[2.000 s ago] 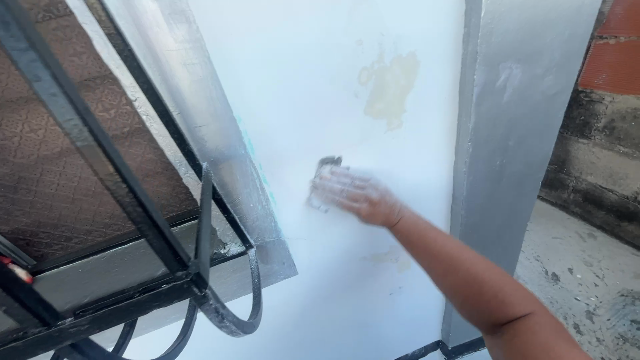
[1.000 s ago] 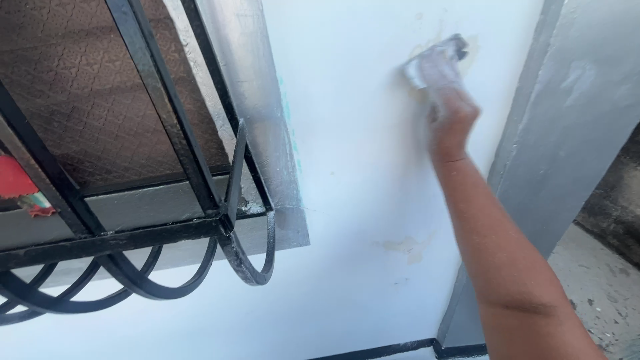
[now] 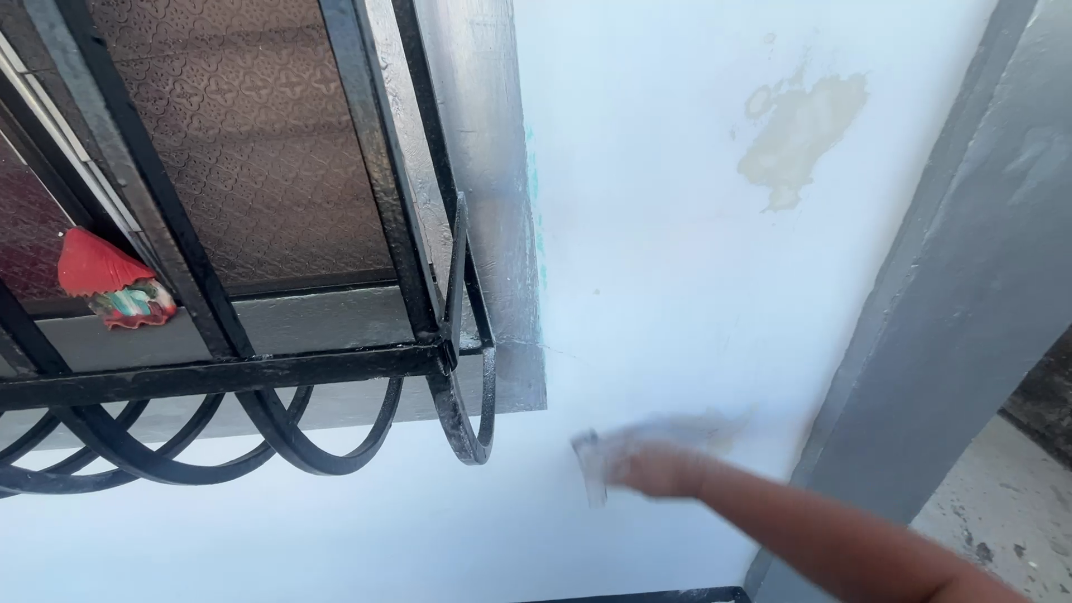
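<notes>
My right hand, blurred by motion, is at the lower middle against the white wall. It grips a small flat piece, greyish and blurred; whether this is sandpaper or a scraper I cannot tell. A faint beige patch shows on the wall just above and behind the hand. Higher up at the right is a larger beige patch with ragged edges. My left hand is out of the frame.
A black metal window grille with curved lower bars juts out at the left. Behind it are patterned brown panes and a red-capped figurine on the sill. A grey painted pillar borders the wall at right, with speckled ground beyond.
My right hand has moved down from the upper beige patch to the lower part of the wall, still gripping the flat piece. The view has shifted toward the window.
</notes>
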